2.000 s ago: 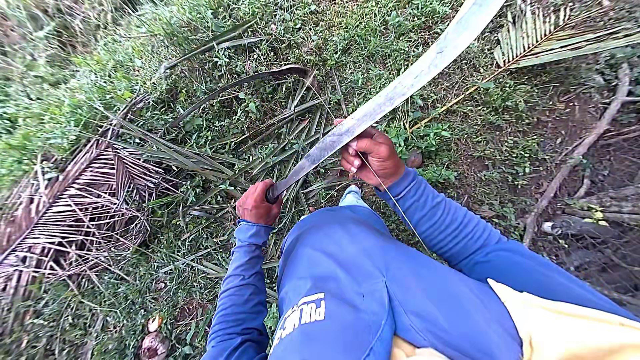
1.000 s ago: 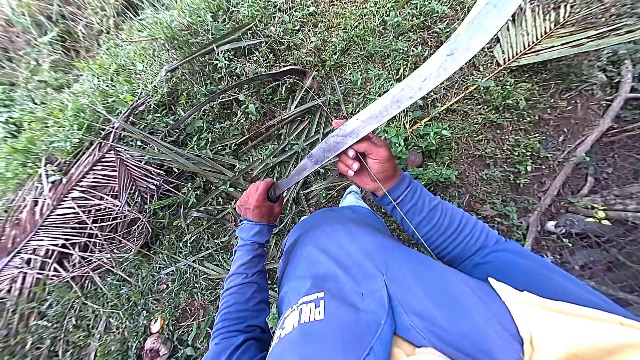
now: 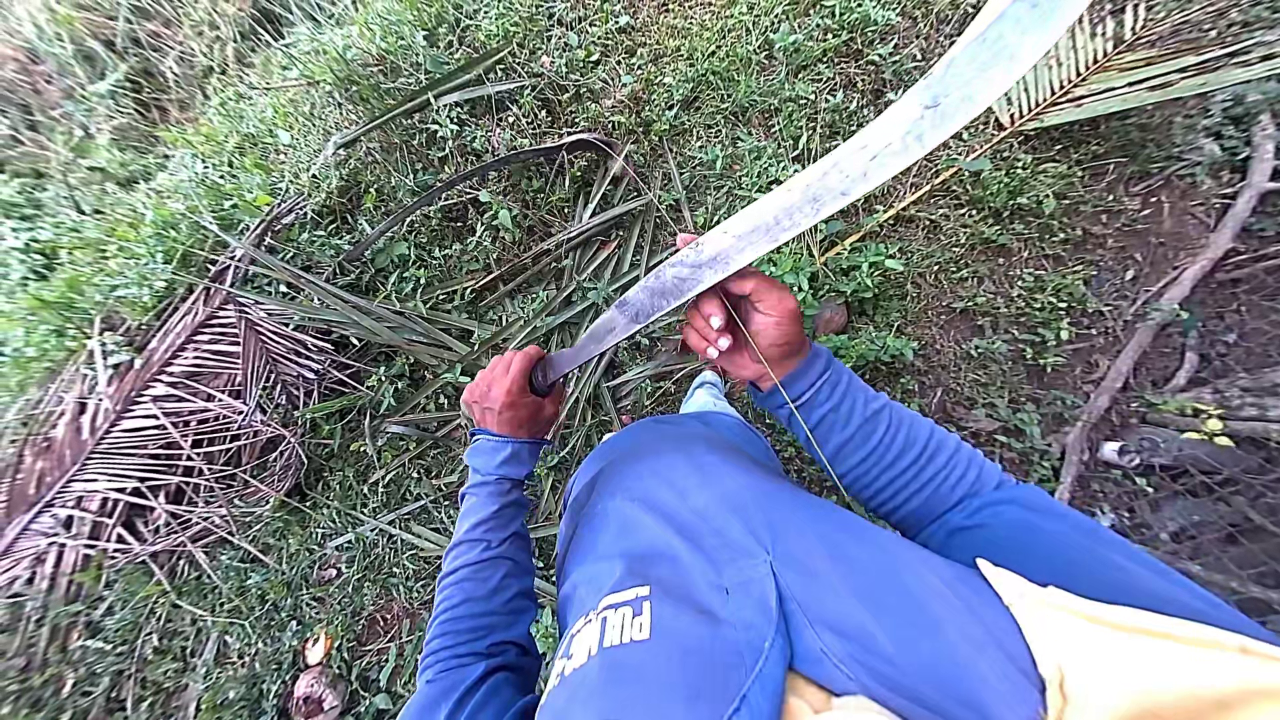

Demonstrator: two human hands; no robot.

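Observation:
My left hand (image 3: 512, 393) is closed around the dark handle of a long machete (image 3: 790, 205), whose broad, curved blade runs up to the top right, its tip outside the view. Behind the middle of the blade is my right hand (image 3: 750, 322), fingers curled, with one fingertip showing past the blade's upper edge. A thin leaf midrib or stalk (image 3: 790, 402) passes between this hand's fingers and hangs down past the wrist. The blade hides part of the right hand's grip. Cut green palm leaflets (image 3: 570, 250) lie on the grass below the blade.
A dry brown palm frond (image 3: 150, 420) lies at left, and a greener frond (image 3: 1100, 75) at upper right. A crooked branch (image 3: 1150, 330) lies on bare soil at right, beside wire mesh (image 3: 1220, 500). Coconut-like husks (image 3: 318, 690) lie at bottom left.

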